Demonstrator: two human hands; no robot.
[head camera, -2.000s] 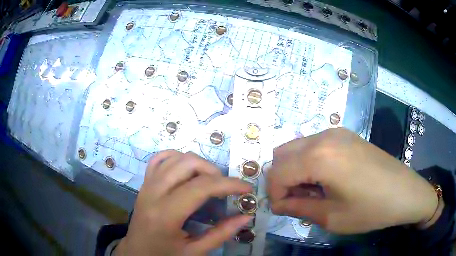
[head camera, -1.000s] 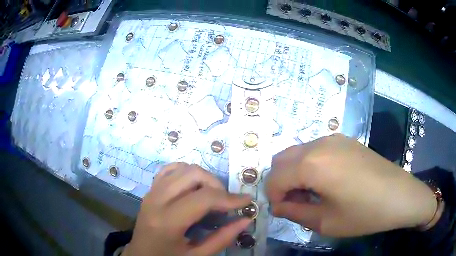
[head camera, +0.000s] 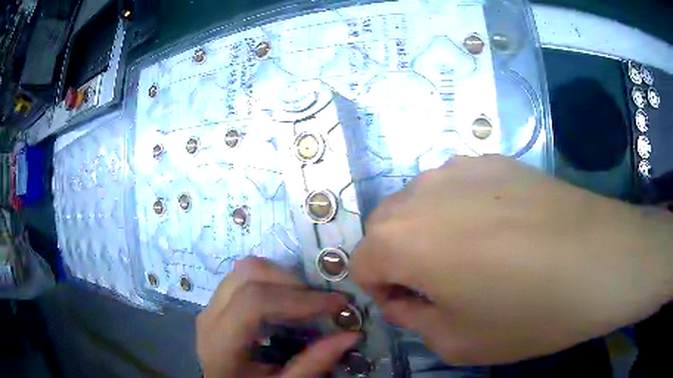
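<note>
A long narrow silver-grey strip fixture stands lengthwise over the large clear tray, with a row of several round components. My left hand has its thumb and a finger on either side of a component near the strip's lower end. My right hand is against the strip's right edge, fingers curled; what its fingertips hold, if anything, is hidden. Another component sits just above, partly beside my right fingertips. The lowest seat is dark and partly cut off.
A white printed sheet shows with the tray, with small discs scattered over it. A second clear tray lies at the left. A line of small silver parts lies at the right. A red button panel is at the upper left.
The view has shifted and turned. The strip appears tilted and larger, and the spare strip at the top is out of view. Both hands keep about the same pose at the strip.
</note>
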